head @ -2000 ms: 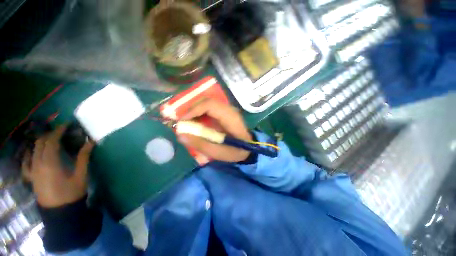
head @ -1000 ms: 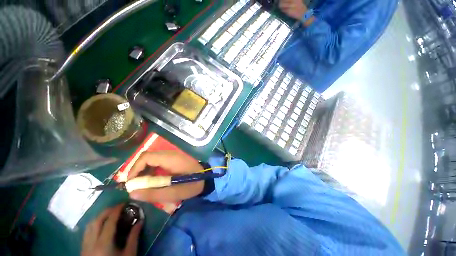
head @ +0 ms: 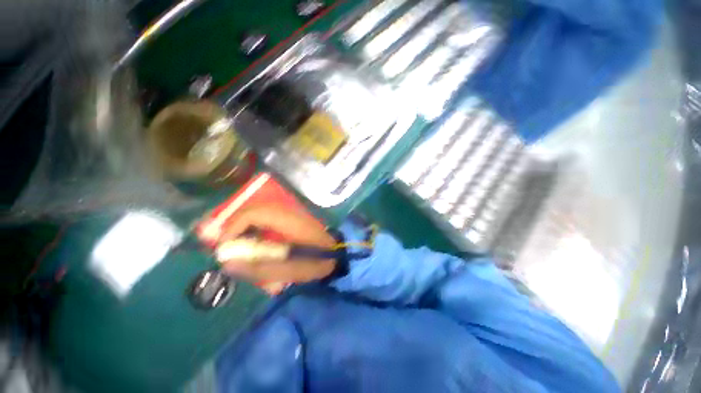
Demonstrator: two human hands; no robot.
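My right hand [head: 280,246] holds the soldering iron [head: 257,250] like a pen, over the red pad [head: 265,201]. Its cream grip and dark handle end show, with a yellow wire alongside; the thin tip points left and is blurred. A round black unit [head: 211,289] with shiny parts inside lies on the green mat [head: 138,330], just below and left of the iron's grip. No hand touches it. My left hand is not in view. A white sheet [head: 134,249] lies on the mat to the left.
A brown tip-cleaner pot [head: 188,142] stands behind the red pad. A metal tray [head: 330,198] holds a yellow-brown sponge [head: 318,137] and a dark lump. Blister trays [head: 469,173] stand at the right. A clear hood [head: 92,146] is at the left. A person's blue sleeve [head: 565,61] is at upper right.
My left hand was on the black unit a second ago; it has let go and left the picture. The unit stays on the mat. The view has shifted and blurred.
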